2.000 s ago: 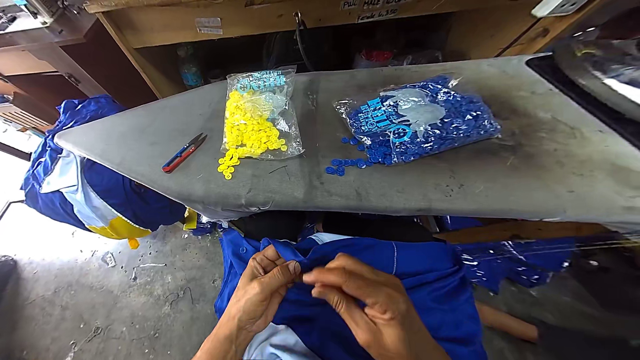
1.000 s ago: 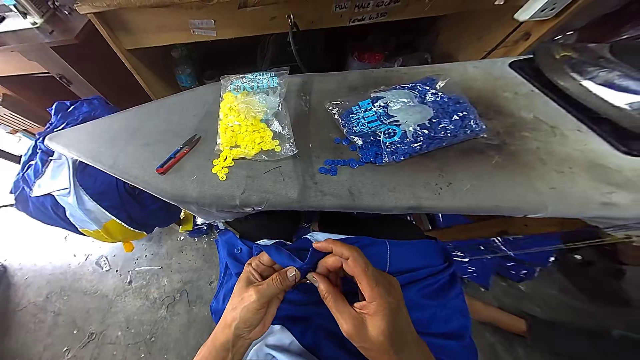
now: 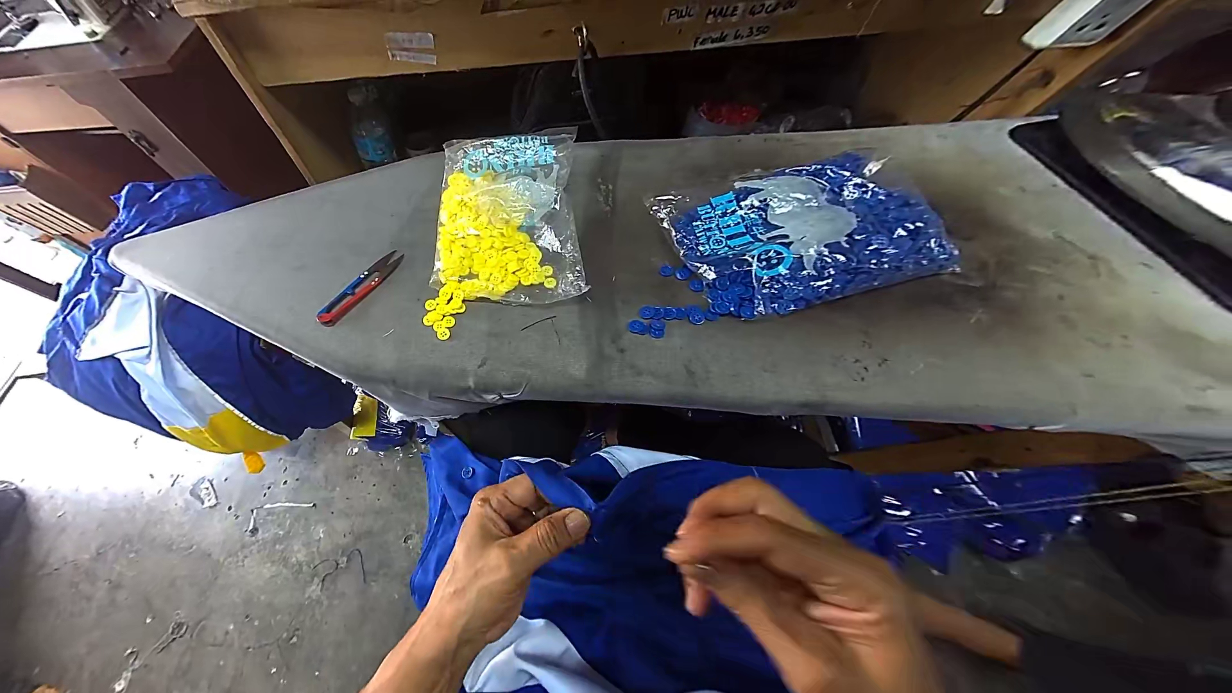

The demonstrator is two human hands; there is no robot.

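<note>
My left hand (image 3: 515, 553) pinches an edge of the blue garment (image 3: 664, 568) between thumb and fingers. To its right, my right hand (image 3: 799, 587) is raised over the garment, thumb and fingertips close together and somewhat blurred; whether a needle or thread is between them cannot be made out. A small blue button (image 3: 468, 473) shows on the cloth at the upper left. Above, on the grey ironing board (image 3: 385, 361), lie a clear bag of yellow buttons (image 3: 491, 236), a clear bag of blue buttons (image 3: 818, 231), both with loose buttons spilled beside them, and thread snips (image 3: 360, 288).
An iron (image 3: 1155, 144) rests on a dark pad at the board's right end. More blue, white and yellow garments (image 3: 192, 356) hang in a heap at the left. Behind the board stands a wooden table (image 3: 318, 48) with a plastic bottle (image 3: 371, 130) beneath.
My right hand has moved right, away from my left hand, which it was close to a second ago. My left hand still pinches the cloth.
</note>
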